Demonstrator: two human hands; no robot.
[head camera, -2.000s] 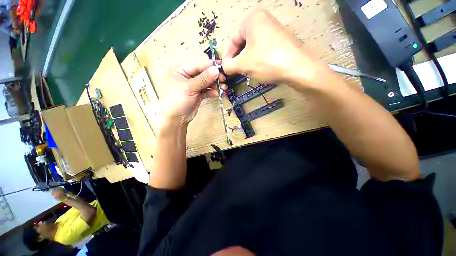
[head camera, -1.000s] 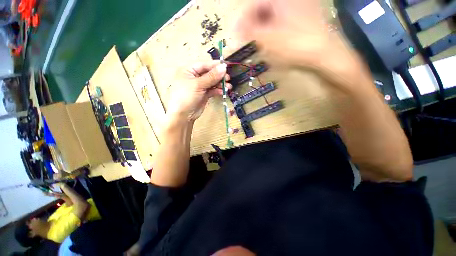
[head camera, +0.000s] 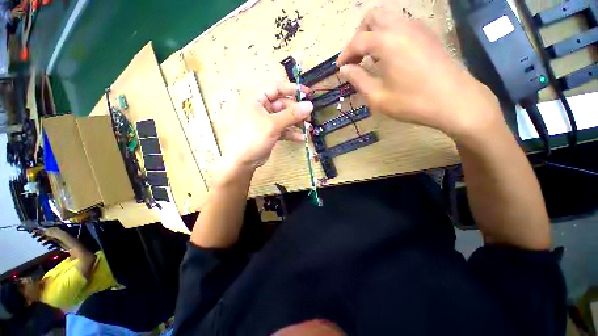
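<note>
A black comb-shaped plastic housing (head camera: 343, 119) lies on the cardboard with its four arms pointing right. Thin red and black lead wires (head camera: 354, 108) run across its arms. My left hand (head camera: 272, 125) pinches a narrow green circuit board (head camera: 309, 154) along the housing's spine; the board's near end hangs past the cardboard's edge. My right hand (head camera: 400, 72) is at the tip of the farthest arm, thumb and forefinger close together. Whether they grip a wire or the arm is too small to tell.
Dark screws (head camera: 287, 28) lie in a loose pile beyond the housing. A black power supply (head camera: 508, 46) and grey housings (head camera: 570, 42) are at right. Black pads (head camera: 152, 161) and an open cardboard box (head camera: 88, 161) are at left. A person in yellow (head camera: 75, 283) is at lower left.
My right hand has gone from beside my left hand, out to the far right in a blur, to the farthest arm's tip. My left hand and the board have shifted slightly right.
</note>
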